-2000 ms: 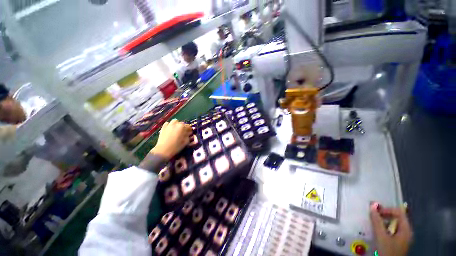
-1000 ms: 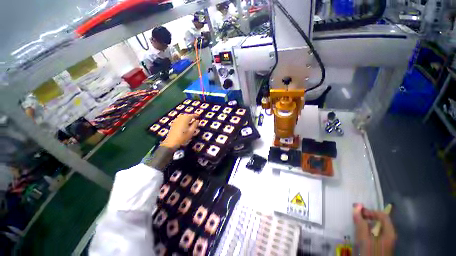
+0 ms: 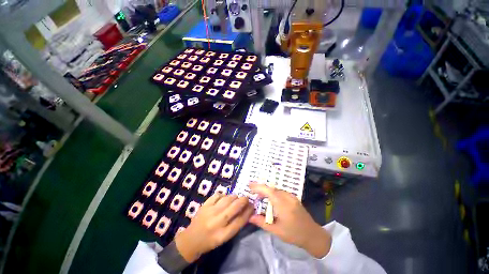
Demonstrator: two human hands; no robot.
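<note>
My left hand (image 3: 217, 222) and my right hand (image 3: 287, 218) meet over the near edge of the white small-parts tray (image 3: 276, 166). My right hand holds a cream-yellow pick-up tool (image 3: 268, 212). A small pale piece shows between the fingertips of both hands, too blurred to name. My left hand's fingers are bent, and whether they grip the piece cannot be told. A black blister tray (image 3: 244, 131) with pinkish square housings (image 3: 204, 186) lies left of the white tray, partly under my left hand.
Crookedly stacked blister trays (image 3: 209, 75) lie farther back, before a blue box (image 3: 217, 40). The machine has an orange press head (image 3: 303, 51), fixture nests (image 3: 323, 95), a white plate with a warning triangle (image 3: 306, 126), a loose black block (image 3: 268, 106), a red emergency stop (image 3: 343, 162) and a green button (image 3: 360, 166).
My left hand has left the upper blister tray and come down to the white tray. My right hand has moved left from the machine's edge with the tool. The view has tilted down.
</note>
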